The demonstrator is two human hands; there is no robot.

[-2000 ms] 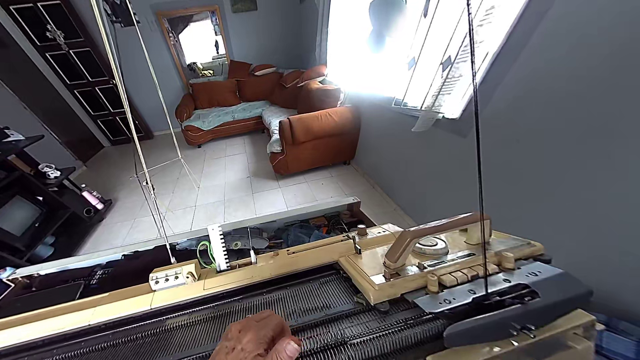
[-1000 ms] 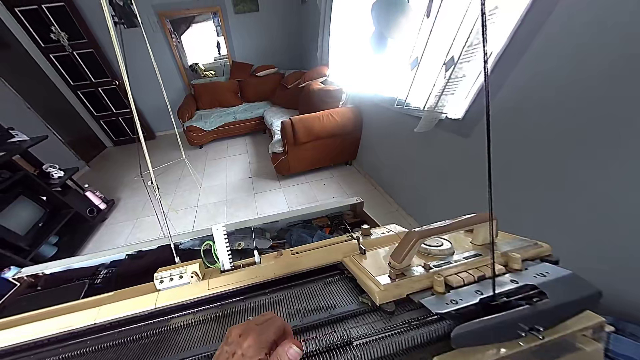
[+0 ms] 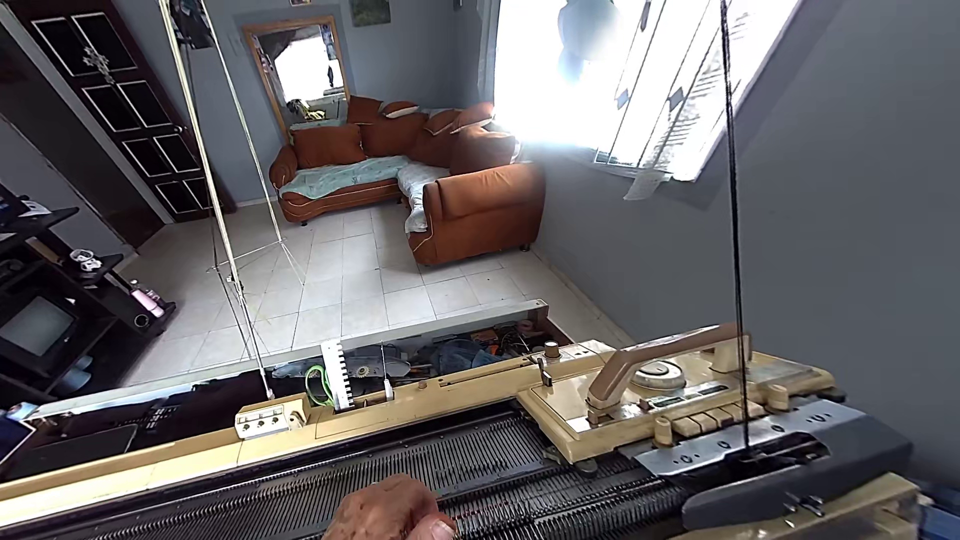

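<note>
One of my hands (image 3: 390, 510) is at the bottom centre, its fingers curled down over the needle bed (image 3: 480, 454) of a knitting machine. It looks like my left hand; what is under its fingers is hidden. To its right sits the cream knitting machine carriage (image 3: 570, 420) with a brown handle (image 3: 645, 360), a round dial (image 3: 659, 374) and a row of buttons. A grey metal arm plate (image 3: 795, 442) is joined at its front. Dark yarn (image 3: 735, 225) runs down into that plate. My right hand is out of view.
Behind the bed stand a white toothed comb (image 3: 337, 375), a row counter (image 3: 270, 418) and a long trough (image 3: 300, 349) holding cloth and tools. Pale yarn strands (image 3: 199, 142) hang at left. Beyond are an orange sofa (image 3: 480, 214), a shelf unit (image 3: 112, 349) and a window (image 3: 637, 75).
</note>
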